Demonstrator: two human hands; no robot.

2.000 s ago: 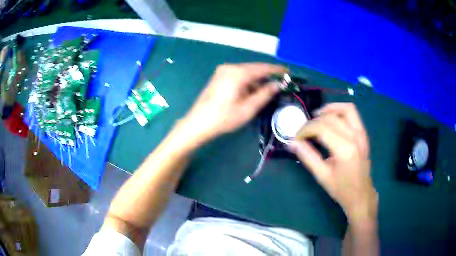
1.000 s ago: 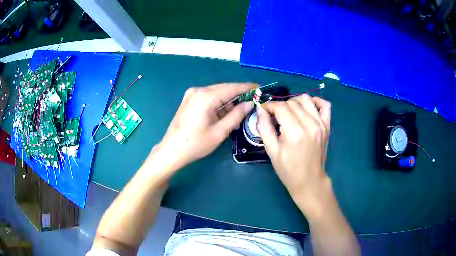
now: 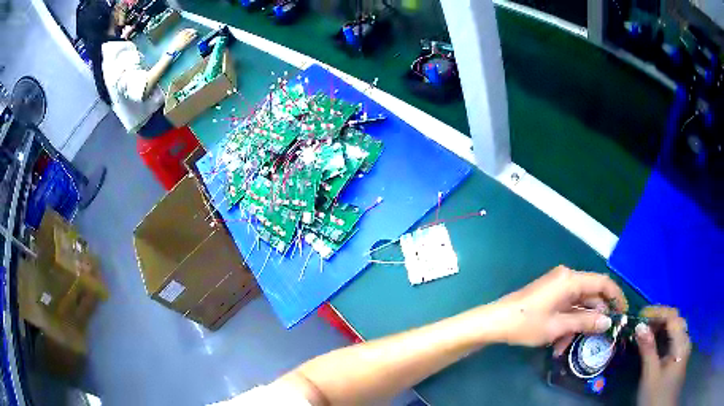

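At the lower right, a black speaker housing [image 3: 562,376] with a round silver-white speaker [image 3: 592,354] lies on the green bench. My left hand [image 3: 560,308] and my right hand [image 3: 665,349] meet above it. Between their fingertips they hold a small circuit board [image 3: 627,323] on edge, with thin wires. The fingers hide much of the board. A small blue round part [image 3: 597,384] shows below the speaker. A loose circuit board [image 3: 430,254], white side up, lies left of my hands with wires trailing.
A pile of green boards [image 3: 294,170] lies on a blue sheet [image 3: 409,170]. An open carton [image 3: 194,254] stands on the floor. A white post [image 3: 480,87] and rail border the conveyor, which carries units. A person [image 3: 131,79] works beside a shallow box [image 3: 202,91] at upper left.
The view has swung left, so my hands now appear at the lower right and the other worker shows. Both hands remain at the board above the housing.
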